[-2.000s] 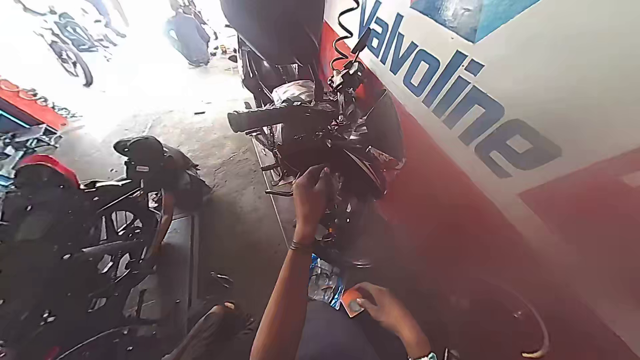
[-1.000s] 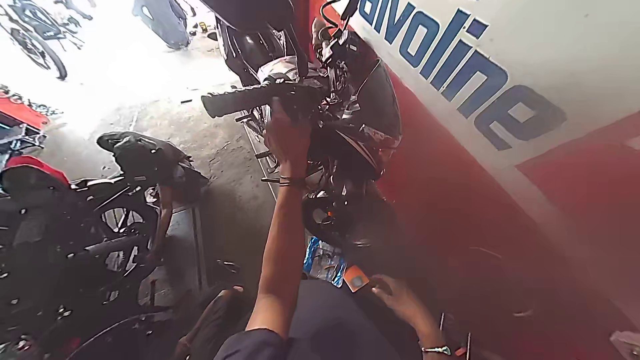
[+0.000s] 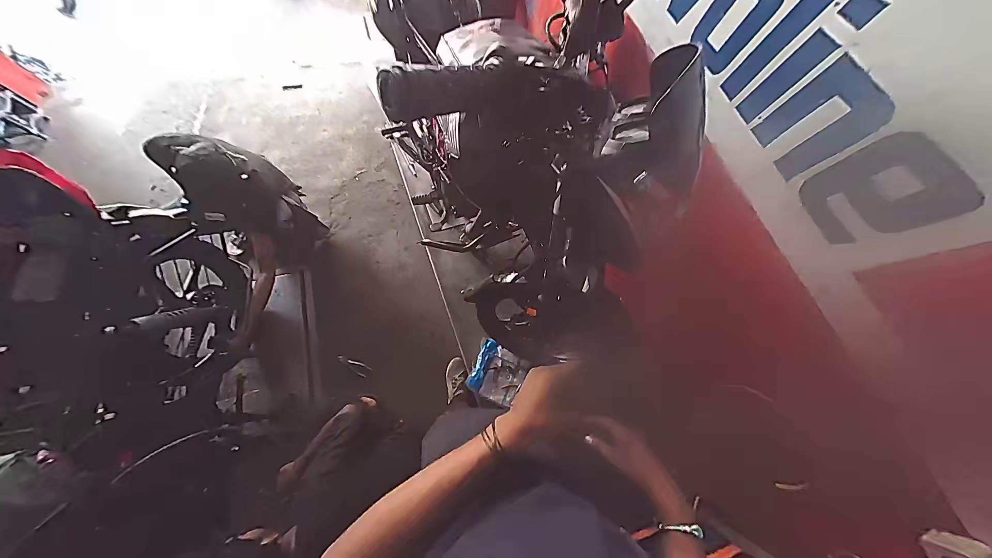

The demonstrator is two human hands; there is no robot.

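Note:
In front of me stands a dark motorcycle, its handlebar grip pointing left and a wheel low in the shade. My left hand, with dark bands at its wrist, is low, just beyond my lap; its fingers are lost in shadow and blur. Close to it on the right is my right hand, a bracelet on its wrist. What either hand holds cannot be made out. A blue and clear plastic packet lies left of my left hand, below the wheel.
A wall with large blue lettering runs along the right. On the left, a person bends over beside another motorcycle at a low platform. A bent limb of another person shows at lower left.
My left hand has come down from the motorcycle's handlebar area to beside my right hand. The orange item at my right hand earlier is out of sight.

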